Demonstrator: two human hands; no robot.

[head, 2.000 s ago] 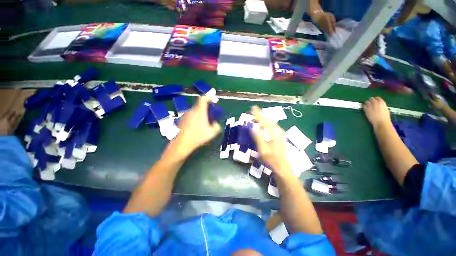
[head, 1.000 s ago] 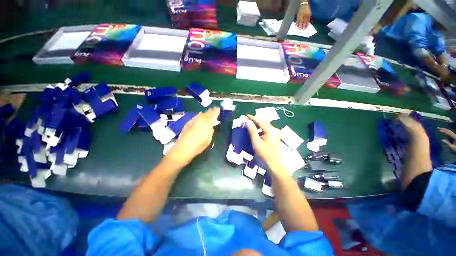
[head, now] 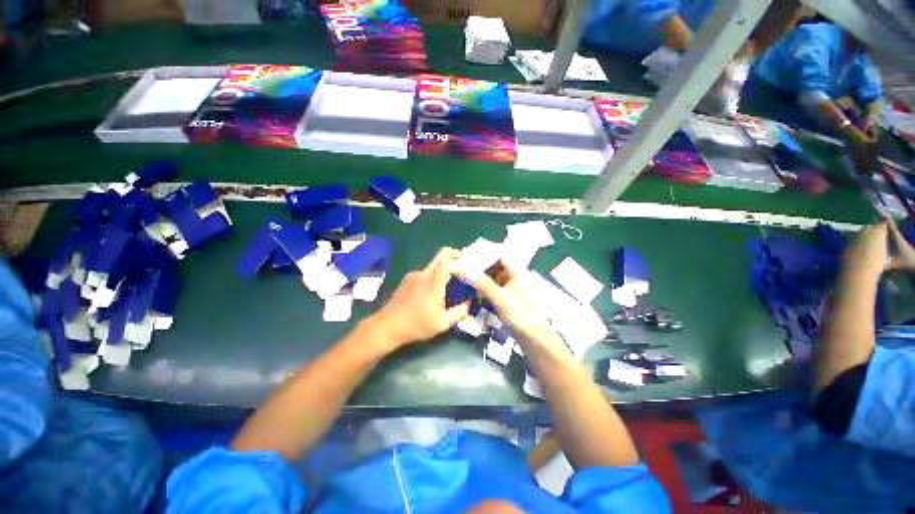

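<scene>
My left hand [head: 420, 304] and my right hand [head: 510, 299] meet over the middle of the green bench, bare. Between their fingertips is a small blue-and-white carton [head: 458, 292], mostly covered by the fingers, with white showing at its top. More small cartons [head: 498, 346] lie below and beside my right hand. White card pieces [head: 564, 313] lie flat to the right of my right hand. Several open blue cartons [head: 346, 259] lie loose to the left of my left hand.
A large carton heap [head: 110, 271] is at left. Black accessories [head: 642, 366] and one carton [head: 629, 273] lie at right. Beyond the metal edge strip [head: 482, 206] stand printed lids [head: 464, 118] and white trays [head: 358, 113]. A grey post [head: 662, 110] rises at right. Other workers' arms [head: 851, 311] are at right.
My left hand has moved right from the loose cartons to meet my right hand at the carton. The lids and trays have shifted right. The neighbour's hands at right have moved together.
</scene>
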